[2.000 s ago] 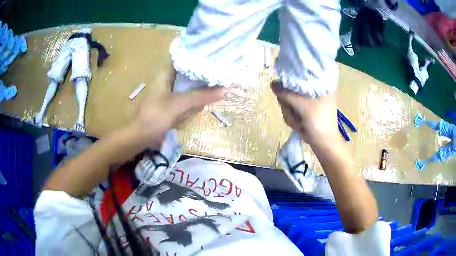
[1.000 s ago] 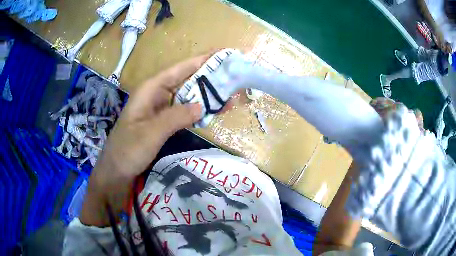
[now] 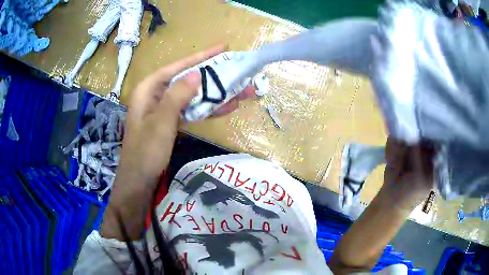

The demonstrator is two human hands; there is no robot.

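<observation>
A white doll lower body with frilled bloomers is held up at the right, close to the camera. One leg stretches left, and its white shoe with crossed dark straps is in my left hand, thumb on top and fingers beneath. My right hand is around the bloomers' lower part, its fingers partly hidden. The doll's other shoe hangs beside my right forearm over the bench's front edge.
Another white doll lower body lies on the tan bench, left, beside pale-blue pieces. A small white strip and brown-red item lie on it. Below stand an open tray of grey-white figures and stacked blue trays.
From two seconds ago, my left hand has moved from the doll's leg to its shoe, and the body has swung right. Since one second ago, the bloomers have risen and the second shoe has come into view.
</observation>
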